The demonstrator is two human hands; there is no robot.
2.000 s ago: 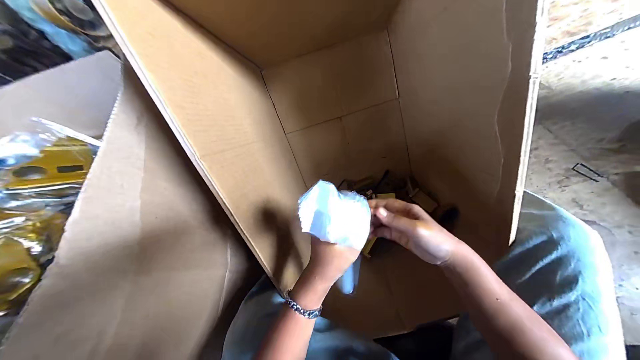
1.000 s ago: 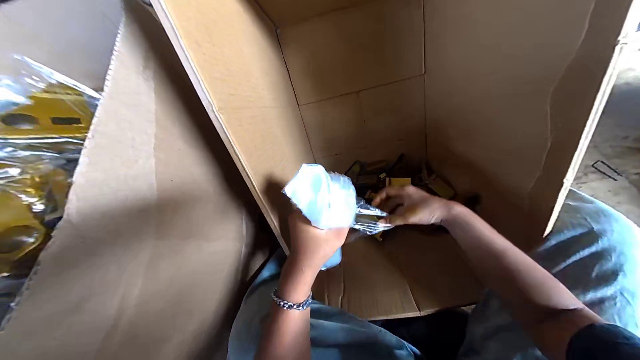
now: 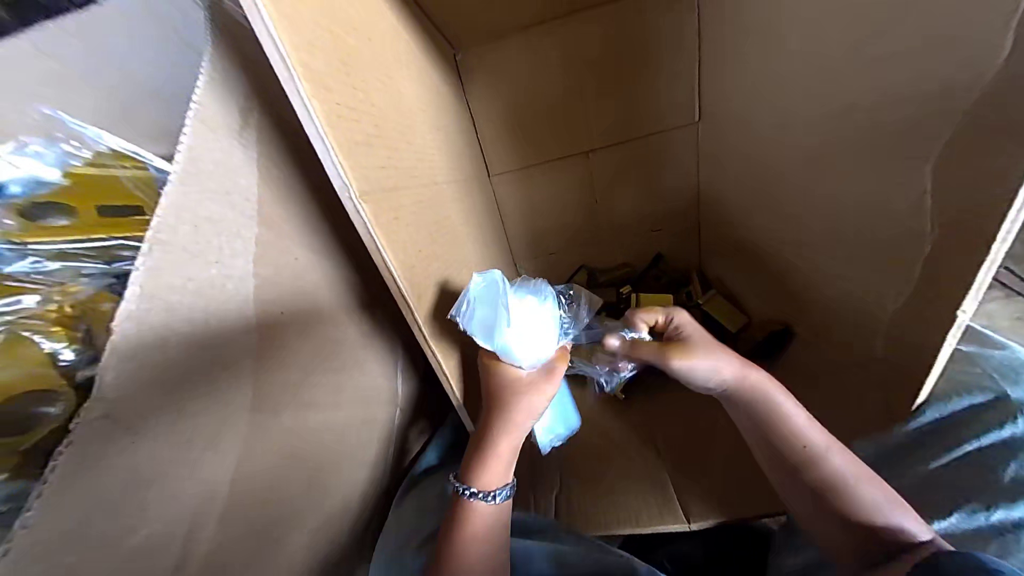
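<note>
My left hand [image 3: 520, 388] is closed around a bunched stack of clear and whitish plastic bags [image 3: 520, 320], whose lower end sticks out bluish below the fist. To its right, my right hand [image 3: 680, 348] pinches a crumpled clear plastic bag [image 3: 612, 360] between thumb and fingers; it reaches over to the bunch. Whether something small lies inside this bag cannot be told. Both hands are inside the opening of a large cardboard box [image 3: 592, 80]. Beyond them, small yellow and dark parts [image 3: 724, 310] lie heaped at the far end of its floor.
At the left, a cardboard flap or wall [image 3: 200, 320] stands beside the box. Past its edge are yellow metal parts [image 3: 96, 200] with holes, wrapped in clear plastic. The box's left wall edge [image 3: 344, 192] runs close to my left hand. My legs are against the near edge.
Two seconds ago my right hand was right beside the bunch; now it is farther from it, with the clear bag stretched out between. My left hand keeps its hold. The view has shifted.
</note>
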